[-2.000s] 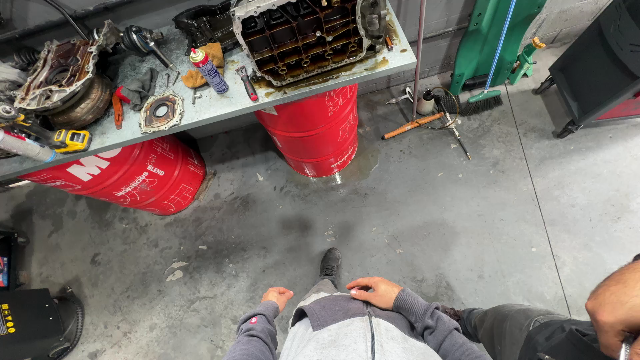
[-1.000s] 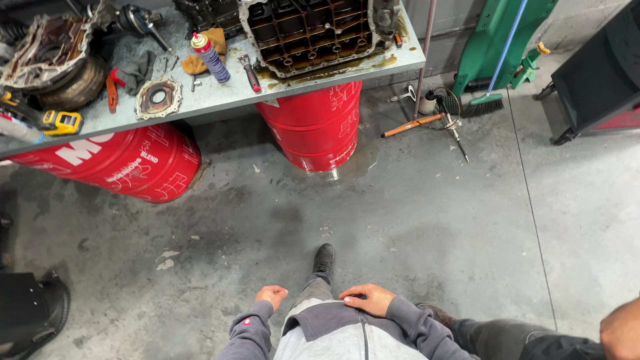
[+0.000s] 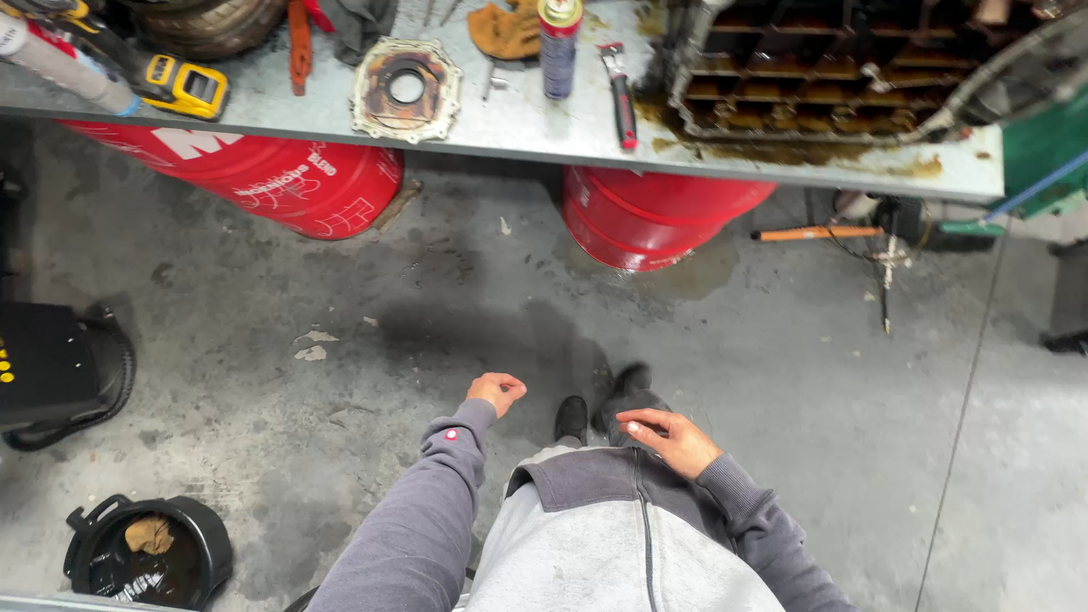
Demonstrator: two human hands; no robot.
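My left hand hangs over the concrete floor with its fingers loosely curled and nothing in it. In front of my jacket is my right hand, empty, its fingers apart. Both are well below the metal workbench. On the bench lie a round metal cover plate, a spray can, an adjustable wrench with a red and black handle, and a brown glove or rag. An oily engine block rests at the right, partly cut off. A yellow and black cordless tool lies at the left.
Two red drums stand under the bench. A black drain pan with dark oil and a rag sits at lower left, below a black machine. An orange-handled tool and a broom are at the right.
The view has shifted toward the bench's left part. My left hand has moved outward, away from my jacket. The person at the right edge is out of view, and the drain pan has come into view.
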